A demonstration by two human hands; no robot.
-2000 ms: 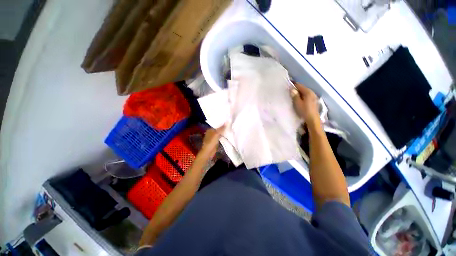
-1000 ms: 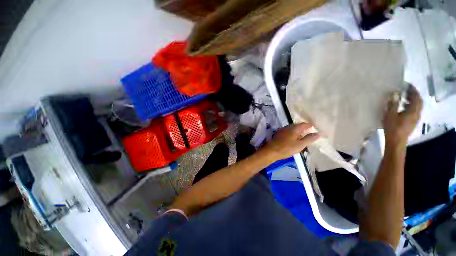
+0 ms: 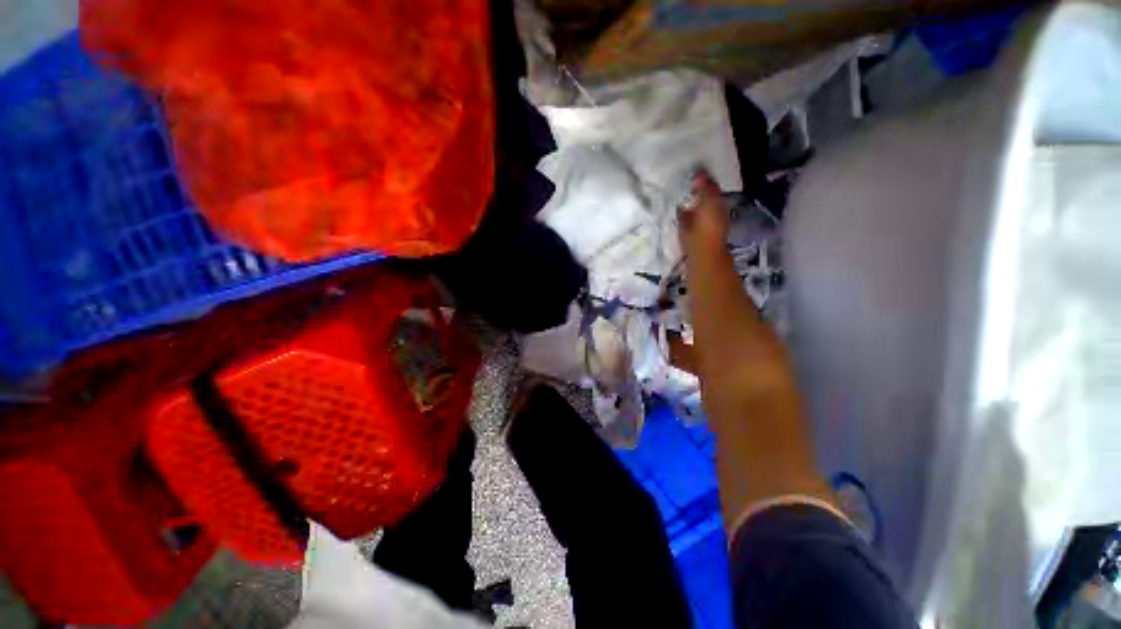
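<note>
My bare right hand (image 3: 703,215) reaches down at the end of a forearm that enters from the lower right. It is small and blurred, against a heap of white cloth pieces (image 3: 615,209) low by the floor. Its fingers touch or overlap a flat white piece with a straight edge (image 3: 707,117); whether they grip it is unclear. My left hand is not visible. A loose white cloth (image 3: 375,596) shows at the lower left, cut off by the bottom edge; what holds it is hidden.
A red-orange bundle (image 3: 332,135) sits on a blue basket (image 3: 92,209), above red perforated stools (image 3: 307,430). A white tub (image 3: 879,270) with pale cloth stands at right. Brown cardboard (image 3: 738,37) overhangs the top. My dark-clothed legs and a blue container (image 3: 670,473) are below.
The view has moved down and close to the floor heap. The large pale panel is no longer between two visible hands. One arm now reaches beside the tub; the other has left the picture.
</note>
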